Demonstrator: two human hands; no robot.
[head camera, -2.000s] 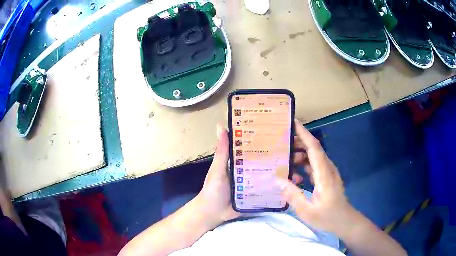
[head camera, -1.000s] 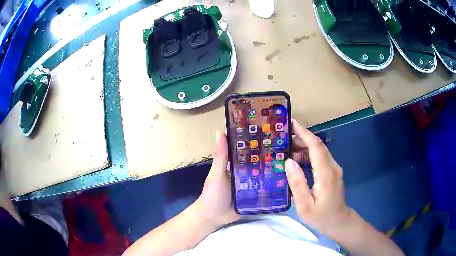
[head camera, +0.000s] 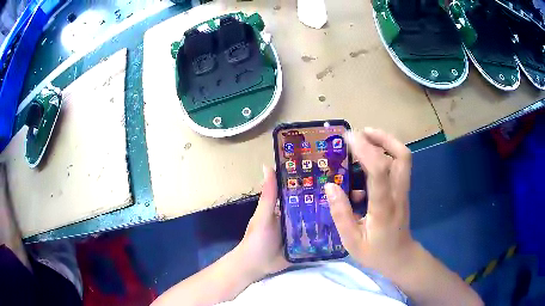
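A smartphone (head camera: 314, 227) with a black edge and a lit screen of app icons is upright over my lap. My left hand (head camera: 263, 230) is bare and holds it from the left side and below. My right hand (head camera: 379, 209) is bare, at the phone's right side, with the thumb over the screen and the fingers raised apart. A green housing (head camera: 233, 112) with a black insert (head camera: 221, 63) and a pale rim lies on the cardboard mat (head camera: 328, 89) behind the phone.
Several green housings (head camera: 427, 63) with black inside overlap at the back right. Another green shell (head camera: 40, 128) lies on the left cardboard sheet (head camera: 89, 173). A small white bottle (head camera: 312, 13) is at the back. A person's dark sleeve (head camera: 36, 275) shows at the lower left.
The phone screen went from a list to app icons, then to a different page of icons. My right fingers lifted from behind the phone's right edge. My left hand keeps its hold.
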